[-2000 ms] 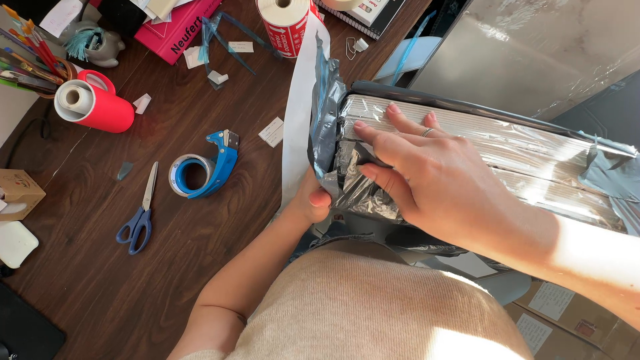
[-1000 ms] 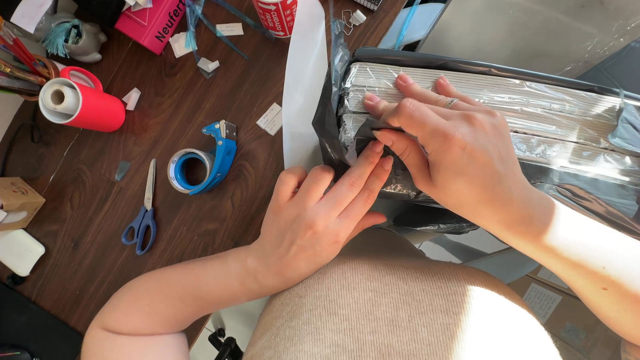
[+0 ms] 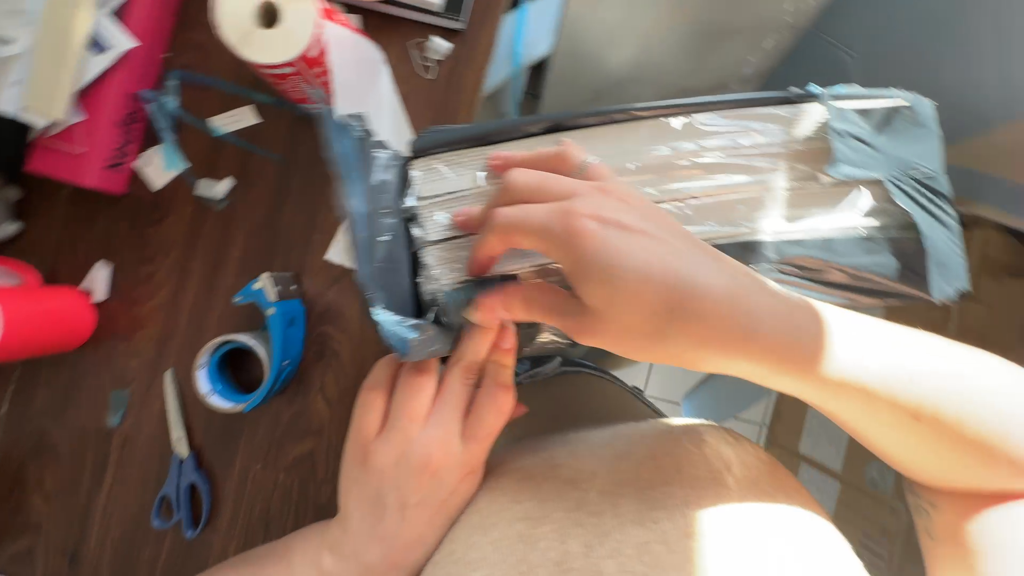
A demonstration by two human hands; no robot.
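A long bundle wrapped in clear plastic film (image 3: 704,160) lies across the upper middle, dark along its back edge, with grey tape (image 3: 888,152) at its far right end. Grey-blue film or tape (image 3: 376,232) covers its left end and hangs over there. My left hand (image 3: 432,432) has its fingertips pressed on the bundle's near left corner. My right hand (image 3: 592,256) lies over the bundle's left part, its fingers bent and its thumb pinching a dark flap of film or tape at that corner, beside the left fingertips. Motion blurs the fingers.
On the dark wooden table are a blue tape dispenser (image 3: 276,344), scissors (image 3: 182,472), a red mug (image 3: 48,312), a roll of labels (image 3: 280,40), a pink book (image 3: 104,128) and scraps of paper and ribbon. Cardboard boxes (image 3: 808,456) stand low at the right.
Two seconds ago my left hand was at the bundle's left end; it has come to the near corner beside my right thumb. The bundle's right end with grey tape shows more fully.
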